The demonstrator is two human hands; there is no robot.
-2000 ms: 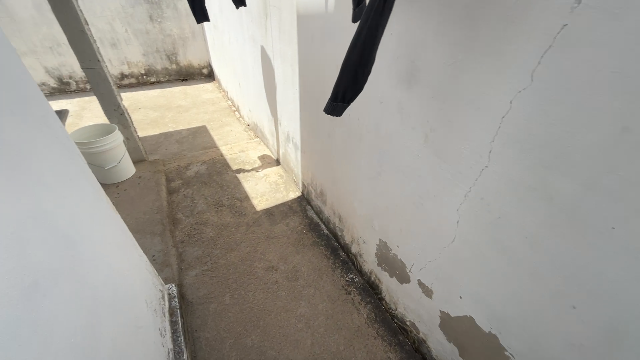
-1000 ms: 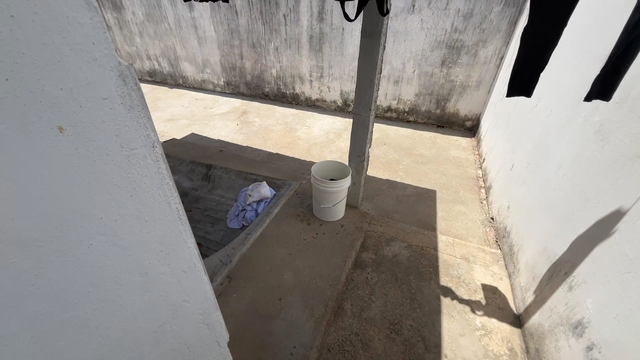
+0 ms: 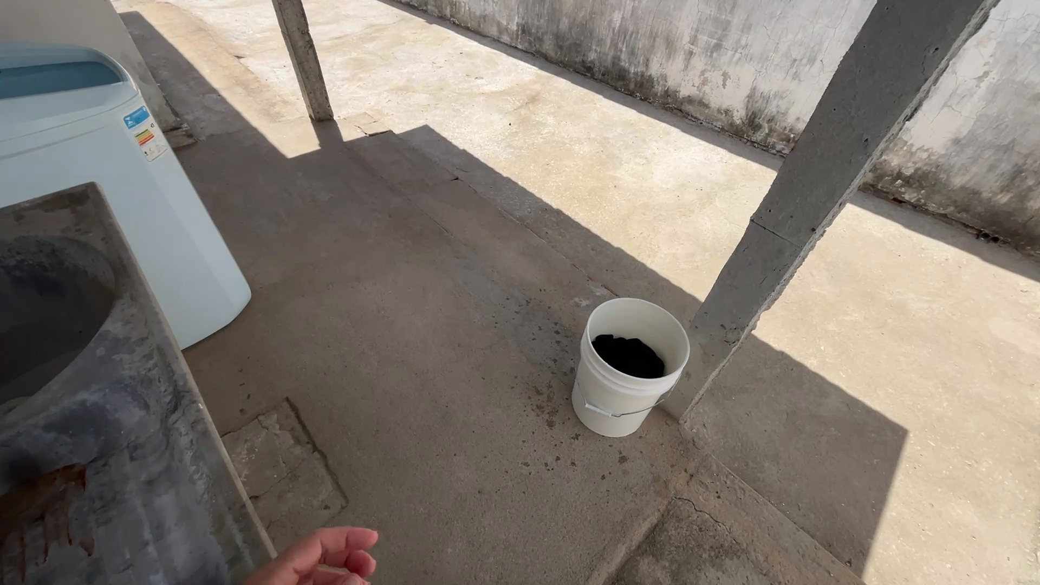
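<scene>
One hand shows at the bottom edge, by the near corner of the stone wash sink; it looks like my left hand [image 3: 321, 559]. Its fingers are curled and apart, and nothing is seen in them. Ahead and to its right, a white plastic bucket [image 3: 619, 406] stands upright on the concrete floor, its wire handle hanging down the side. Dark, seemingly wet cloth [image 3: 628, 356] lies inside the bucket. My right hand is out of view.
The wash sink [image 3: 154, 382] takes up the left side, with a light washing machine [image 3: 154, 219] behind it. A concrete post [image 3: 772, 244] rises right beside the bucket, and another post [image 3: 305, 61] stands farther back. A stained wall [image 3: 691, 61] runs along the back.
The view has swung left and come nearer to the bucket. A hand, the sink and the washing machine now show; the hanging dark clothes are out of view.
</scene>
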